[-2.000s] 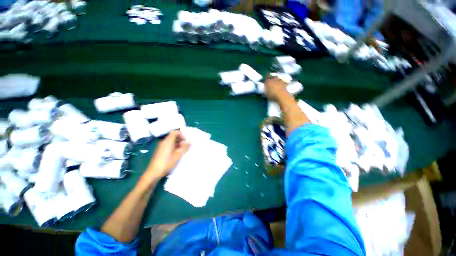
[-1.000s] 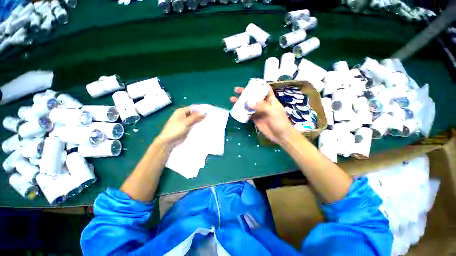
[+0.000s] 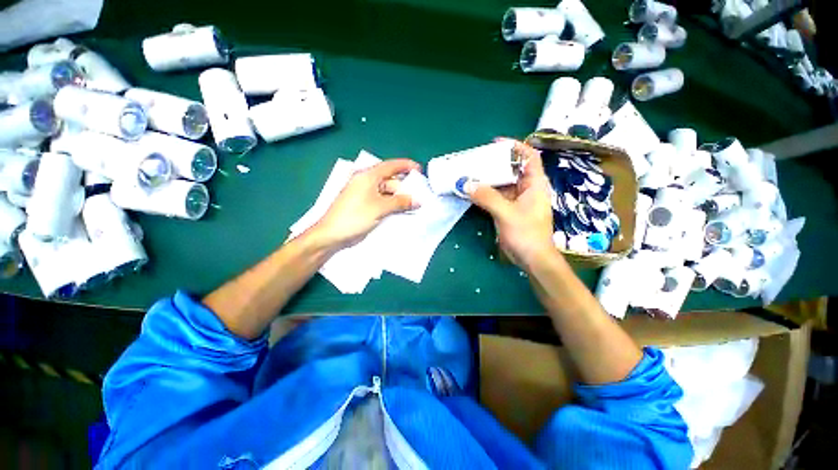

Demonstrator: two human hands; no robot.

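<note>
My right hand (image 3: pixel 520 207) holds a white cylinder unit (image 3: pixel 473 169) on its side, fingers at its right end. A small blue disc (image 3: pixel 462 186) shows beside my right thumb against the cylinder. My left hand (image 3: pixel 372 204) pinches the upper part of a white sheet (image 3: pixel 413 243), whose top edge is near the cylinder's left end. More flat white sheets (image 3: pixel 354 269) lie loosely fanned below my left hand. Whether the held sheet touches the cylinder is hard to tell.
A small cardboard box (image 3: pixel 625 197) of dark and white discs (image 3: pixel 581 197) stands right of my right hand. Cylinders are piled left (image 3: pixel 96 112) and right (image 3: pixel 675 216), with several at the back (image 3: pixel 551 55). A large carton (image 3: pixel 524 376) with white pieces (image 3: pixel 712 386) is below the bench edge at right.
My right hand has brought a cylinder from the back of the bench to the front middle. My left hand has moved right with a sheet, close to the cylinder. The view has shifted.
</note>
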